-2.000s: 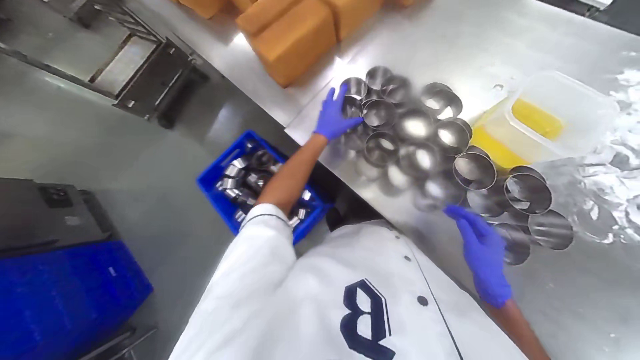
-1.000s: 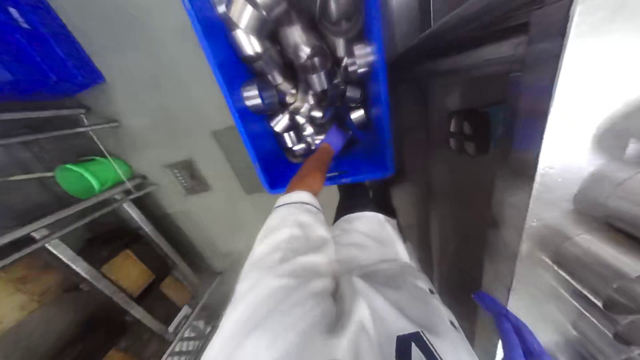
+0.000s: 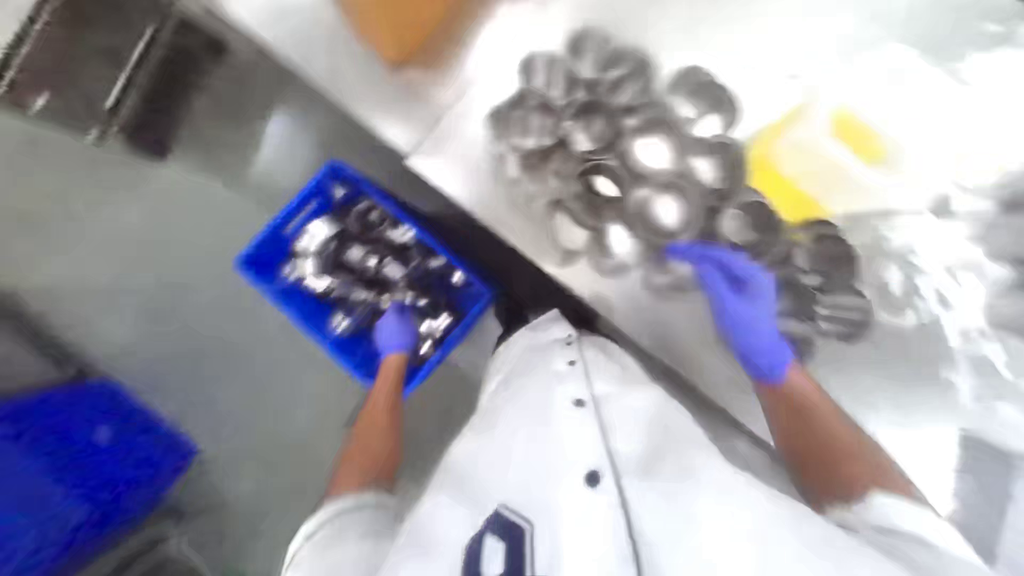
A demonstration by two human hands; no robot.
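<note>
My left hand [image 3: 395,330], in a purple glove, reaches down into a blue plastic crate [image 3: 292,308] that holds many small shiny metal rings [image 3: 364,260]. Its fingers are blurred among the rings, so a grip cannot be made out. On the steel table stands a cluster of metal ring moulds [image 3: 664,210]. My right hand [image 3: 740,308], also gloved in purple, is at the near edge of that cluster, with its fingertips beside or on a ring. Whether it holds one is not clear.
A clear plastic tub with yellow contents [image 3: 788,168] stands behind the rings. An orange-brown block [image 3: 400,28] lies at the table's far side. Another blue crate [image 3: 88,472] is at lower left, and a metal cart [image 3: 96,72] at upper left.
Two seconds ago my left hand was at the rings on the table; now it is down in the crate. My right hand has come to the cluster's near edge. The view has swung considerably.
</note>
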